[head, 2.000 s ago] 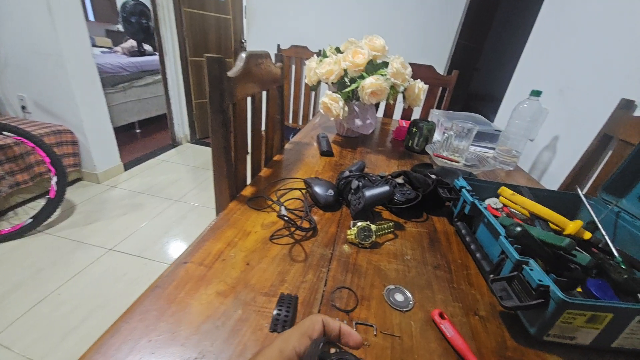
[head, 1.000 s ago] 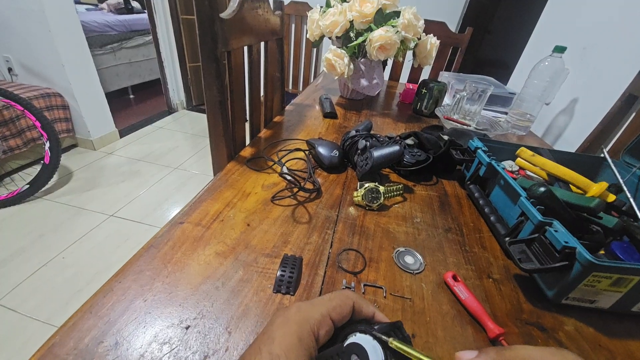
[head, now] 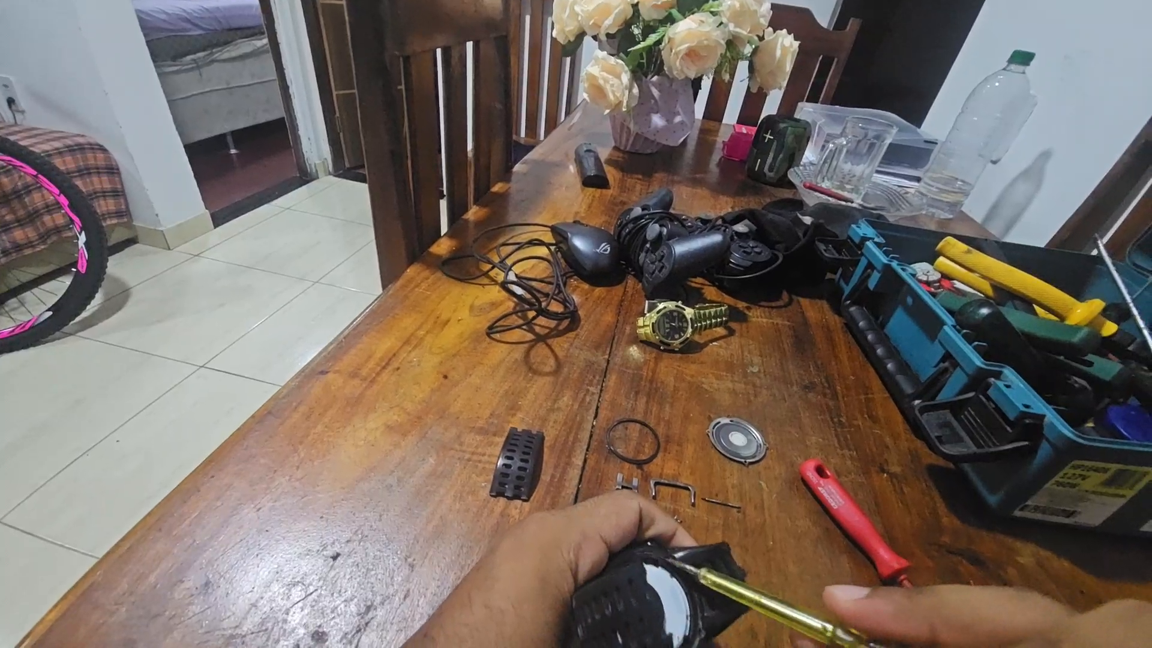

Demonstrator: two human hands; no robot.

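At the bottom centre my left hand [head: 576, 549] grips a black object with a perforated side and a pale oval surface [head: 652, 603]; what it is I cannot tell. My right hand [head: 972, 616], partly out of frame, holds a screwdriver with a transparent yellow handle [head: 774, 607], its tip at the black object's upper edge. Beyond lie a black perforated strap piece [head: 518, 463], a black ring [head: 633, 441], a round metal cover [head: 737, 440], small metal pieces [head: 673, 490] and a thin pin [head: 722, 504]. A red-handled tool [head: 850, 522] rests nearer my right hand.
A teal toolbox [head: 1008, 396] with tools occupies the right side. Farther back are a gold-coloured wristwatch [head: 673, 324], a computer mouse [head: 587, 254] with its cable, game controllers [head: 684, 256], a flower vase [head: 652, 117], a glass mug [head: 855, 153] and a plastic bottle [head: 976, 135].
Two seconds ago only my left hand showed at the bottom edge. My right hand and the yellow screwdriver have since come into view at the black object. The view has tilted down.
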